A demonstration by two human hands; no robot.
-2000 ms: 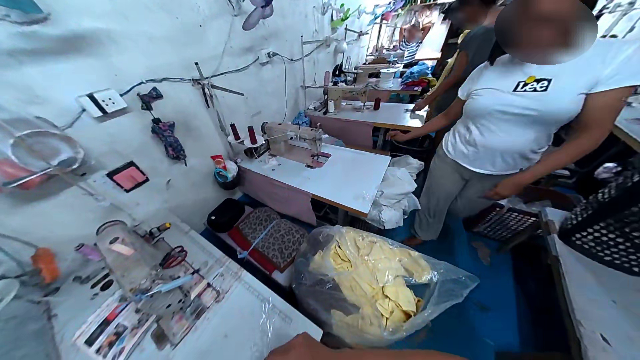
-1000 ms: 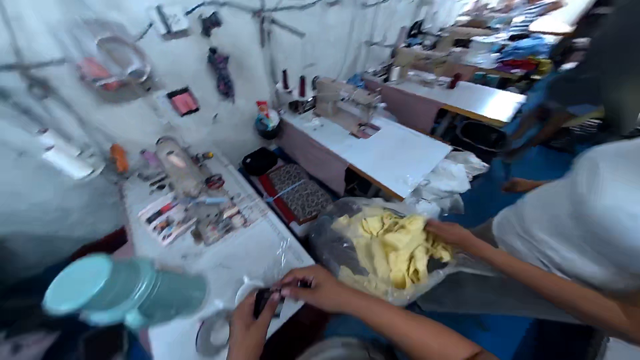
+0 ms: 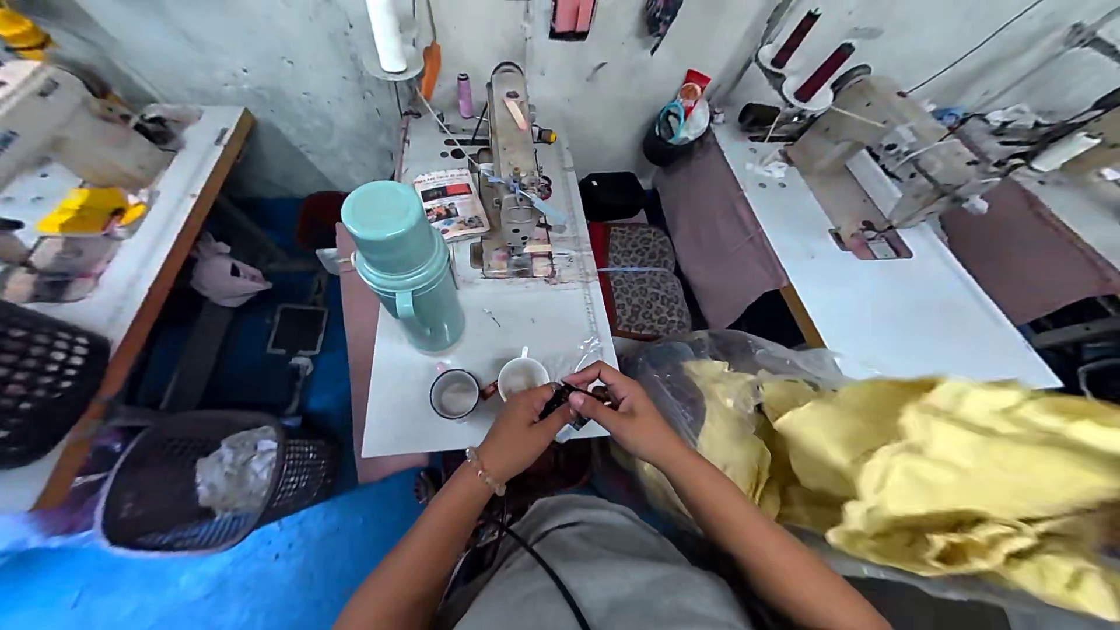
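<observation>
My left hand [image 3: 522,429] and my right hand [image 3: 623,411] meet over the front edge of a white sewing table [image 3: 394,420]. Between their fingers is a small black object [image 3: 567,398], whose kind I cannot tell. Just beyond my left hand stands a white cup [image 3: 522,374], with a dark-rimmed mug [image 3: 455,394] to its left. A teal vacuum flask [image 3: 411,280] stands upright behind the mugs. At the table's back is a sewing machine [image 3: 516,157], a printed booklet [image 3: 451,204] beside it.
Yellow fabric [image 3: 945,464] in a clear plastic bag fills the right side, close to my right forearm. Another sewing table [image 3: 919,306] stands at the right, and one [image 3: 166,236] at the left. A dark plastic basket [image 3: 192,490] is on the blue floor. A black cable [image 3: 547,569] crosses my lap.
The view has swung left and down. My hands hold the small dark object as they did a second ago. The yellow fabric now stands higher and spreads farther right; the other person is out of view.
</observation>
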